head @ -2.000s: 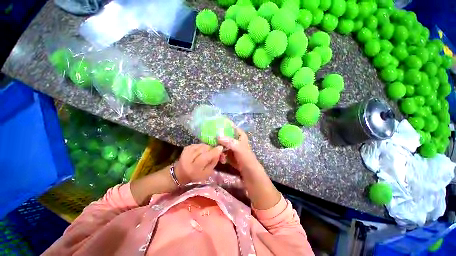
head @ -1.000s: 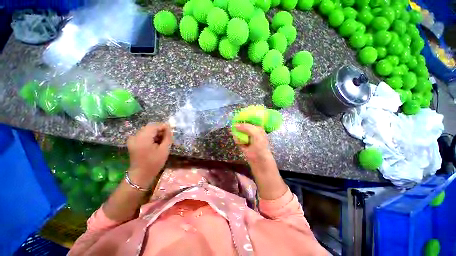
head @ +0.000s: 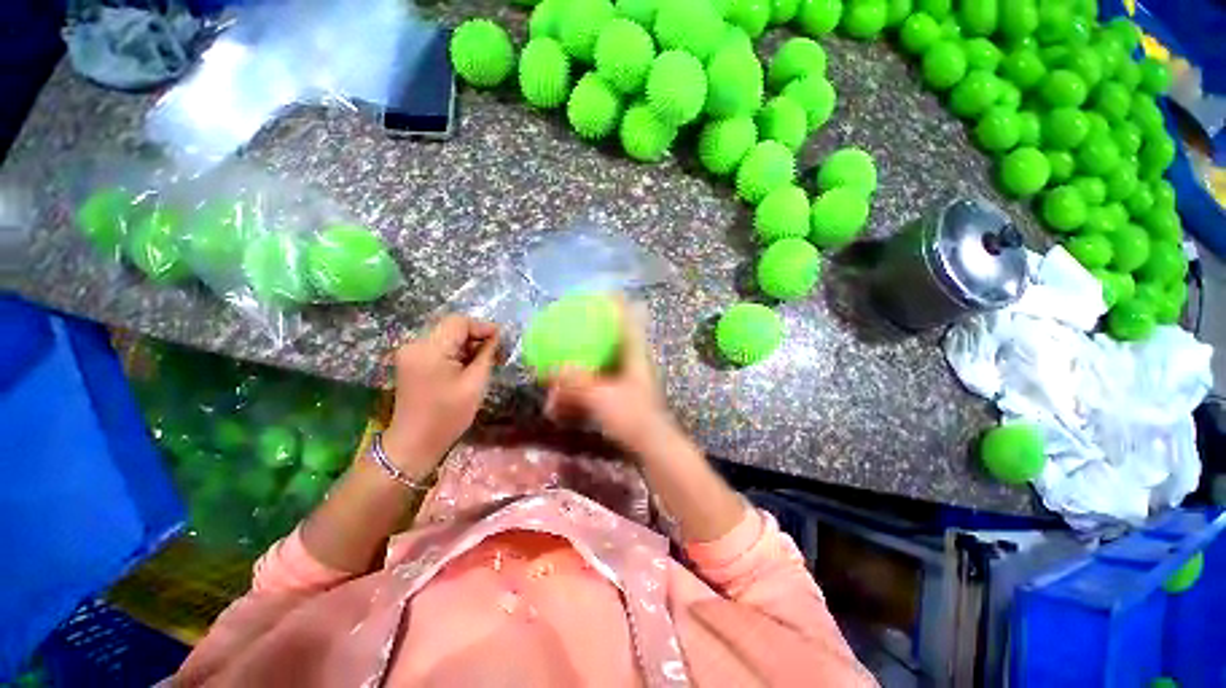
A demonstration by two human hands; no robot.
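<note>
My right hand (head: 612, 390) holds a bright green spiky ball (head: 567, 333) above the front edge of the speckled tabletop; hand and ball are blurred. My left hand (head: 441, 376) is to the left with its fingers pinched on the edge of a clear poly bag (head: 491, 298). The ball is at the right side of that bag; whether it is inside cannot be told. Another thin empty clear bag (head: 592, 258) lies flat just behind the ball. A loose spiky ball (head: 749, 333) sits on the table right of my right hand.
Bagged balls (head: 352, 262) lie at left, with whitish bags (head: 276, 81) and a smartphone (head: 421, 83) behind. A heap of green balls (head: 676, 88) spreads across the back. A metal can (head: 941, 269) and white rags (head: 1089, 390) are at right. Blue totes (head: 81, 470) flank the table.
My right hand has moved left with a ball from beside the loose ball to the poly bag. The ball held two seconds ago, with film around it, is no longer between my hands.
</note>
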